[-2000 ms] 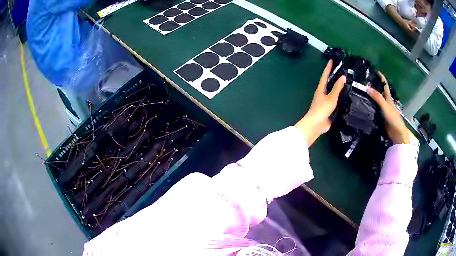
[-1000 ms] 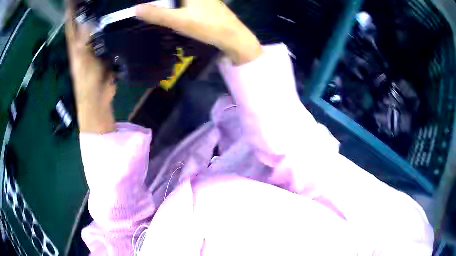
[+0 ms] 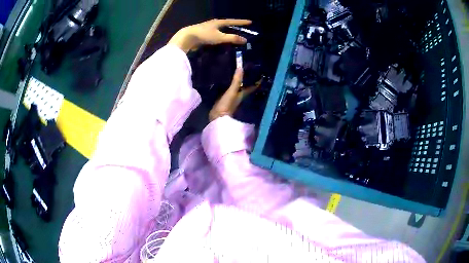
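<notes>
My left hand is at the upper middle, its thumb and fingers around dark parts. My right hand is just below it, thumb up, against the same dark mass. Between them are black plastic parts with white label strips showing. The parts' outlines merge with the dark space behind, so their number and what lies under them cannot be told. The hands sit left of the parts crate.
The blue-rimmed crate at right holds a heap of glossy black parts. On the green bench at left lie black parts, more labelled parts and a yellow label backing sheet with a white printed end.
The view has turned right from the bench to the crate. My hands have moved off the bench with the black parts, to beside the crate.
</notes>
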